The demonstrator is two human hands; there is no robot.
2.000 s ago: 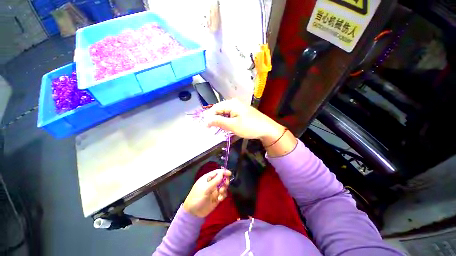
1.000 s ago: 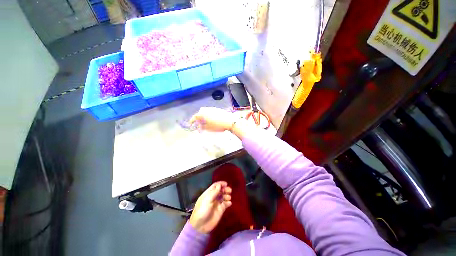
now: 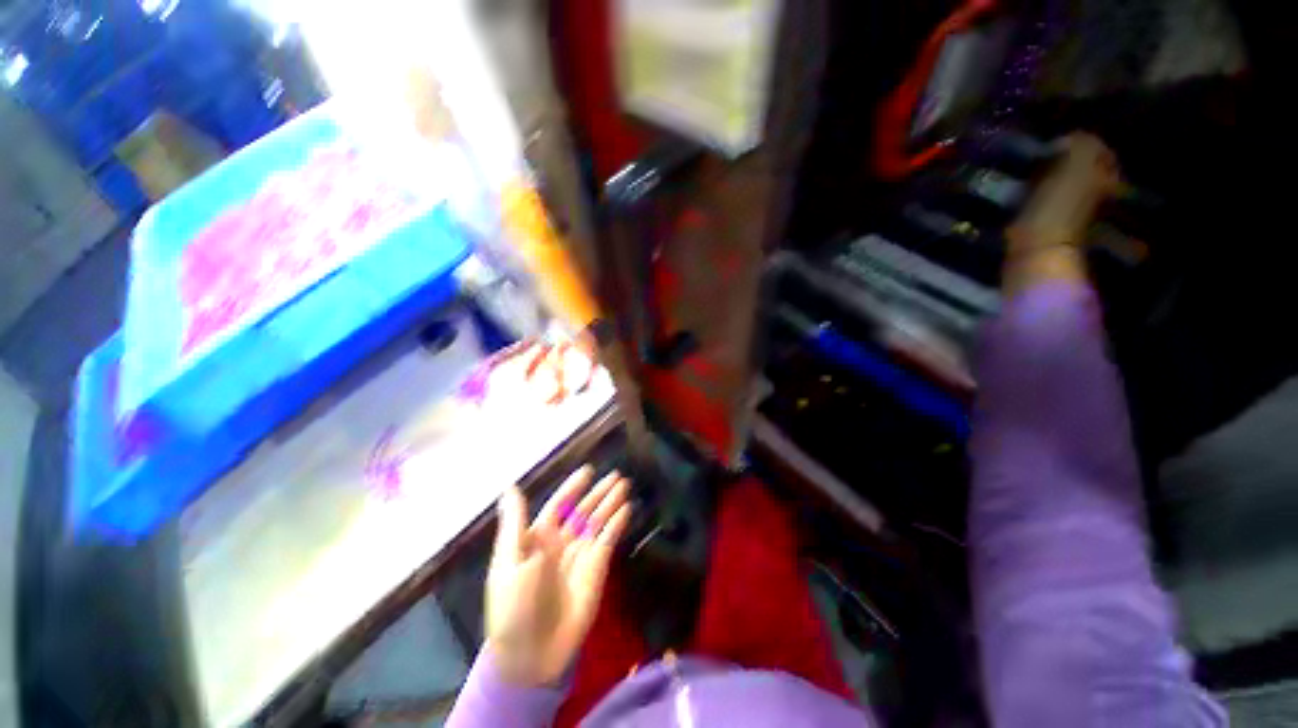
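Note:
My left hand (image 3: 548, 576) is palm up in front of the table, fingers spread, with a small purple piece (image 3: 575, 523) resting on the fingers. My right hand (image 3: 1070, 192) is deep inside the dark machine at the upper right, arm stretched out. It is blurred, and whether it holds anything cannot be told. One purple moulded part (image 3: 384, 464) lies on the white table (image 3: 271, 583). Another purple part (image 3: 478, 381) lies nearer the orange-red scissor handles (image 3: 558, 373).
Stacked light blue bins (image 3: 306, 306) stand at the table's back left, the upper one holding pink pieces. A yellow-orange handled tool (image 3: 548, 256) hangs beside the red door (image 3: 698, 341). An orange-red hose (image 3: 900, 107) loops inside the machine. Shiny bars (image 3: 911, 285) lie below my right arm.
My right hand has left the table and moved right into the machine. My left hand has opened out flat. Purple parts now lie on the table. The view has turned right and blurred.

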